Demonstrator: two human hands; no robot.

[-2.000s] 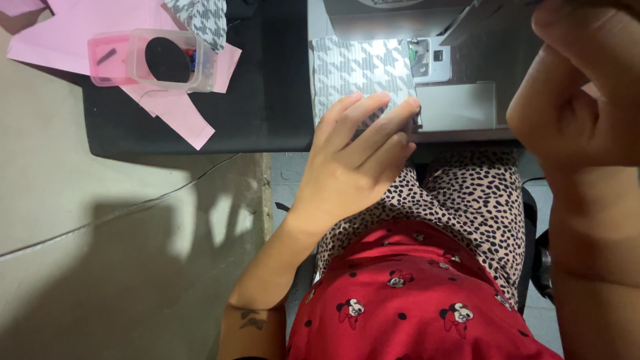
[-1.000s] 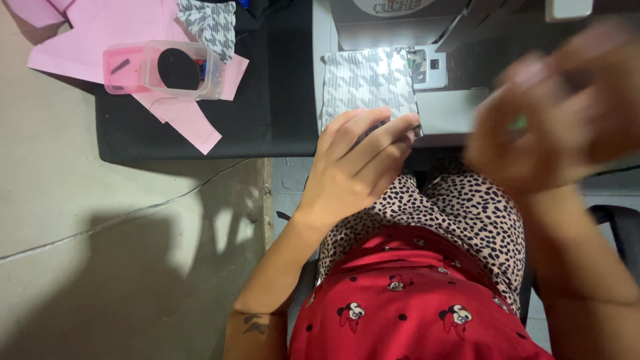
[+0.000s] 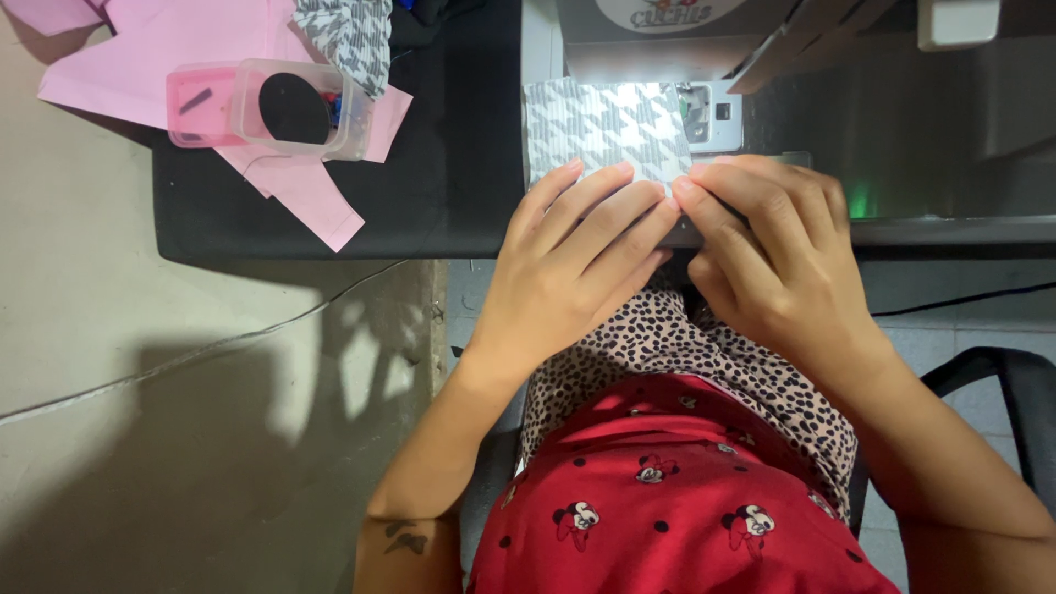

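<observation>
A grey and white houndstooth fabric piece lies flat on the bed of a sewing machine, left of the lit needle plate. My left hand rests on its near edge with the fingers spread a little. At the fabric's near right corner, my right hand pinches the edge between thumb and index finger, its fingertips touching those of my left hand. The needle and presser foot are hidden under the machine's head.
Pink paper or fabric pieces lie on the black table at the left. On them stands a clear plastic container with a black disc, beside a pink one. More houndstooth fabric lies behind. A chair armrest is at the right.
My right hand has come down from the upper right to the fabric's near right corner and taken hold of its edge. My left hand has stayed on the fabric.
</observation>
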